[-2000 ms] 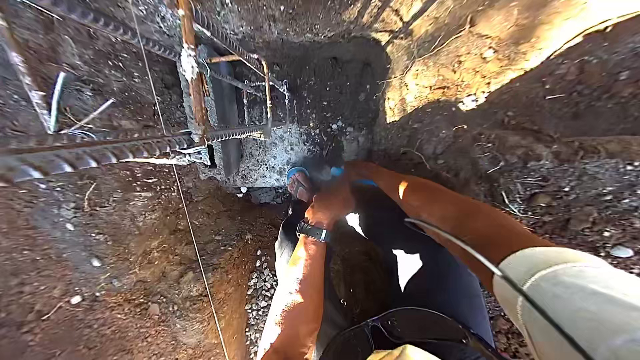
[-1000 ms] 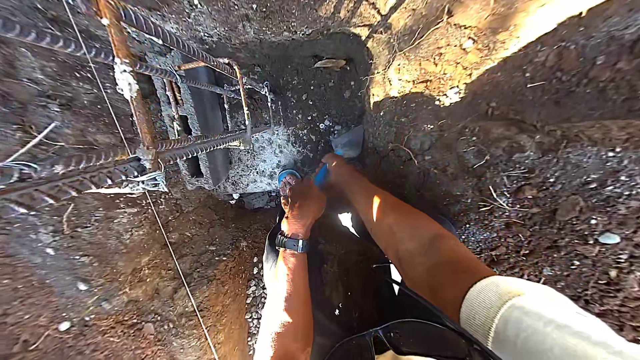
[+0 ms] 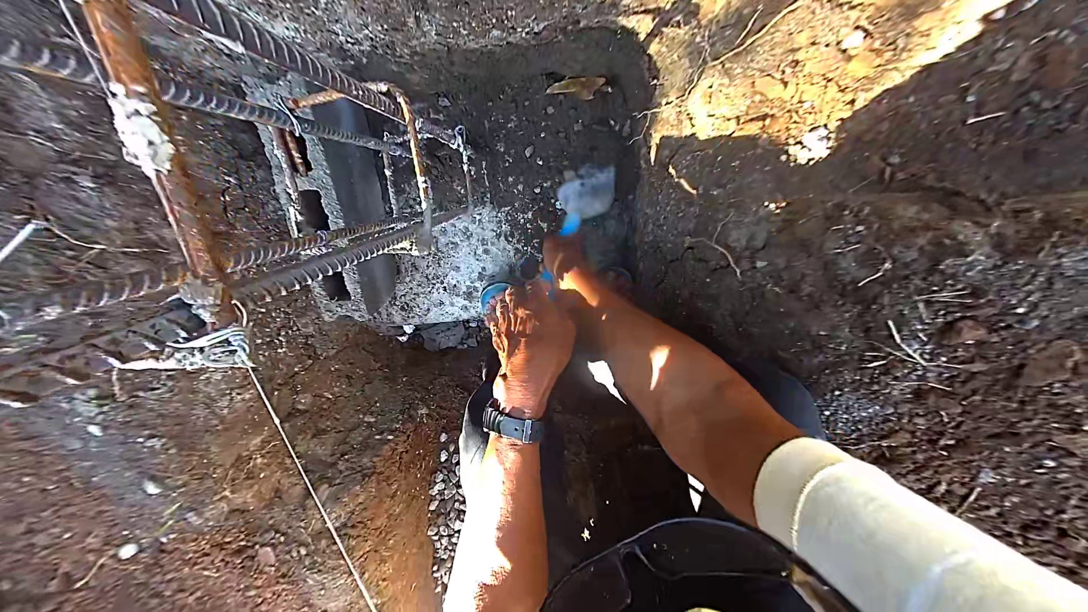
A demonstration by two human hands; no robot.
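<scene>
My right hand (image 3: 563, 255) is closed on the blue handle of a small trowel; its pale blade (image 3: 588, 191) is blurred and points up over the pit floor. My left hand (image 3: 531, 333), with a dark watch strap at the wrist, rests just left of it, its back to the camera and its fingers mostly hidden. A blue rounded thing (image 3: 495, 295) shows at those fingers; whether they grip it I cannot tell. Above and left of both hands lies a whitish concrete footing (image 3: 442, 276), from which a column cage of steel rebar (image 3: 314, 259) rises.
Ribbed bars and rusty ties (image 3: 174, 183) stand close on the left. A taut string (image 3: 310, 489) runs from a wire knot (image 3: 212, 348) toward the bottom. Earth walls (image 3: 731, 212) bound the pit; a dry leaf (image 3: 576, 87) and gravel (image 3: 446, 510) lie about. Dark glasses (image 3: 697, 544) hang at the lower edge.
The trowel blade, mostly hidden two seconds ago, now shows beyond my right hand, which reaches farther from my left hand. The view has shifted, and the leaf has come into it.
</scene>
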